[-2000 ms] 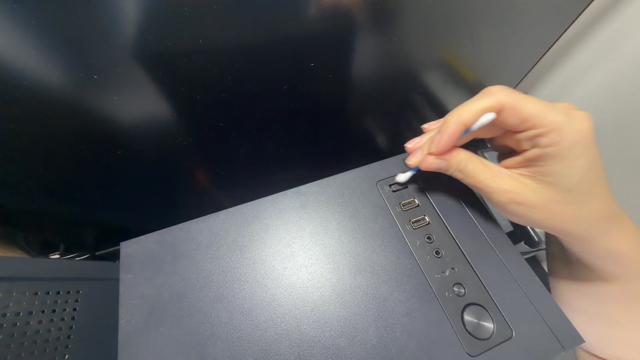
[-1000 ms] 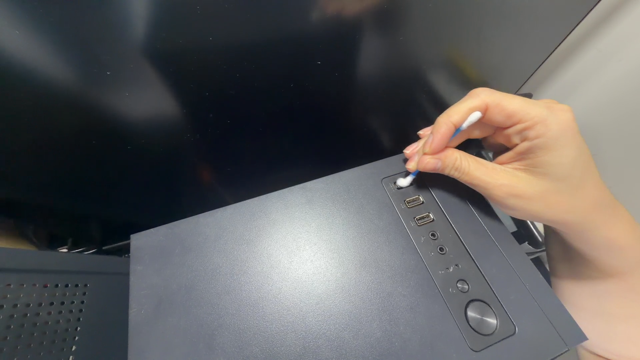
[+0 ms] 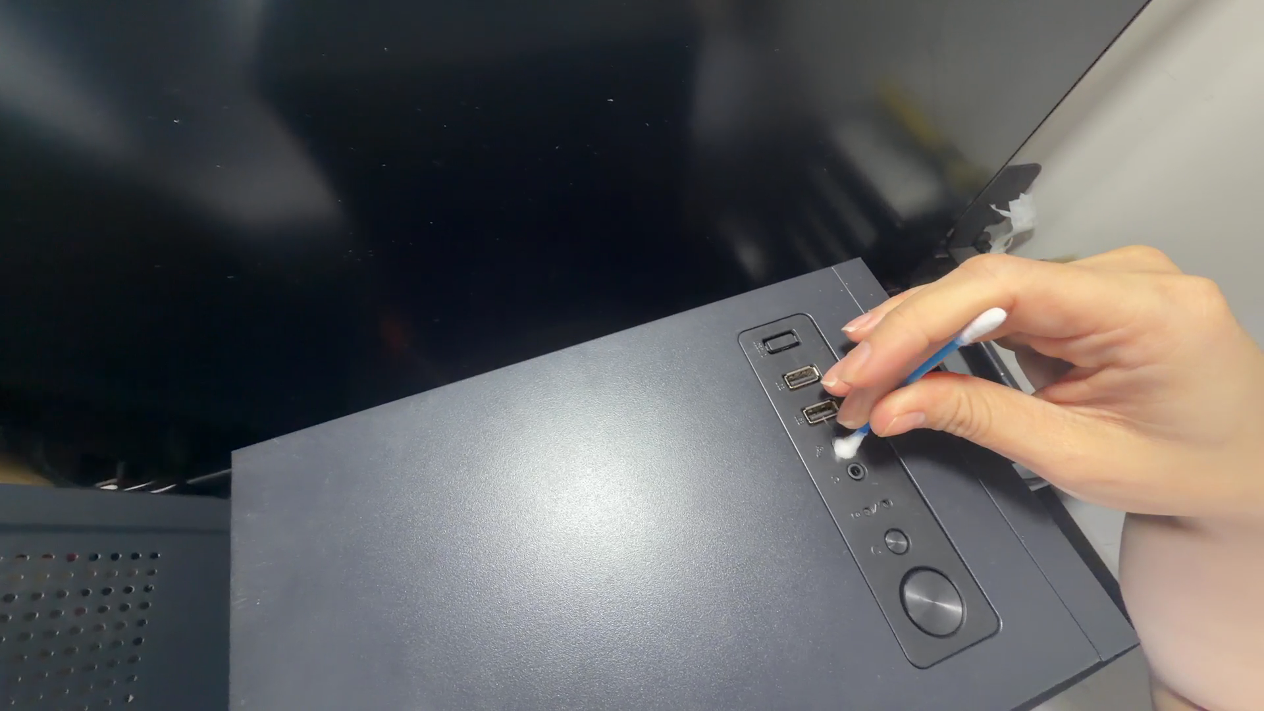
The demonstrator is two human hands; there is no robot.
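Observation:
Between thumb and fingers, my right hand point(image 3: 1066, 375) pinches a blue-stemmed cotton swab point(image 3: 928, 364). The swab's lower white tip is at an audio jack's place on the front port panel point(image 3: 874, 513) of a dark computer case point(image 3: 553, 513), hiding that jack. Just below the tip is another round audio jack point(image 3: 856, 472). Above it lie two USB ports, the nearer one point(image 3: 820, 412) beside my fingertips, and a slot-like port point(image 3: 781, 342) at the panel's top. A small round button point(image 3: 897, 541) and a large round power button point(image 3: 931, 601) sit lower. My left hand is out of view.
A large glossy black screen point(image 3: 513, 197) stands behind the case. At the lower left is a dark perforated metal panel point(image 3: 188, 583). White cables point(image 3: 148, 485) show behind it, and a bracket with a torn white scrap point(image 3: 1017, 217) is at the upper right.
My right hand has moved the swab down the panel, from the top slot-like port past the USB ports to the audio jacks. The top port, covered by the tip one second ago, is uncovered.

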